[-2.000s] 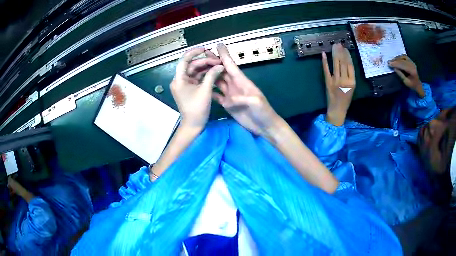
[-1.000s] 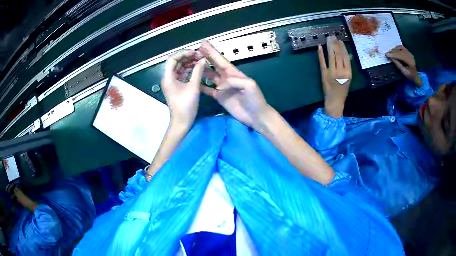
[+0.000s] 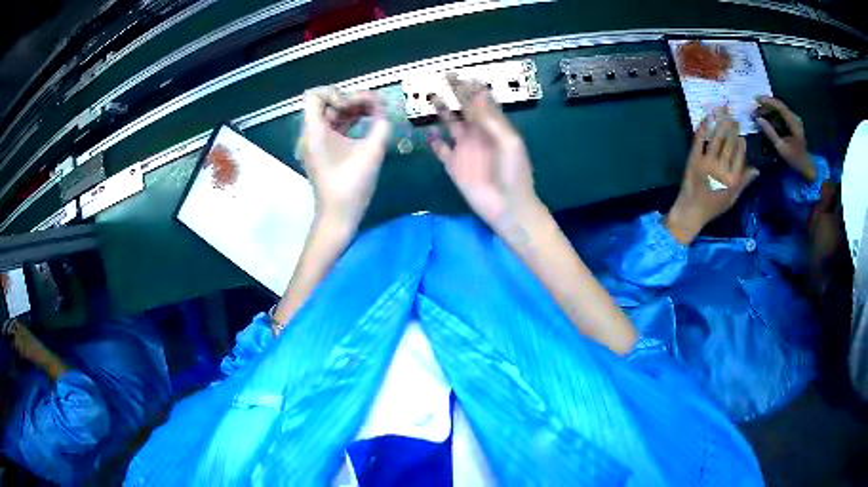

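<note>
My left hand (image 3: 345, 157) is raised left of the assembly fixture (image 3: 517, 82), blurred, with fingers curled towards the thumb. Whether it holds anything small cannot be told. My right hand (image 3: 490, 157) is over the silver fixture, its fingertips covering part of the fixture's row of dark stations. It is blurred too, and any tiny part in its fingers cannot be made out. A small pale round thing (image 3: 404, 146) lies on the green bench between my hands. The white parts board (image 3: 252, 224) lies tilted at the left, with copper-coloured parts (image 3: 224, 166) near its top corner.
Metal rails (image 3: 381, 65) run behind the fixture. At the right lie another fixture (image 3: 617, 75) and parts board (image 3: 733, 90), with a neighbour's hand (image 3: 712, 176) at that board. Another worker's blue sleeve (image 3: 81, 409) is at the lower left. A grey strip (image 3: 84, 178) sits far left along the rails.
My hands have come apart, the right one moving right onto the fixture. The grey strip has moved left along the rails. The neighbour's hand has moved from their fixture to their parts board.
</note>
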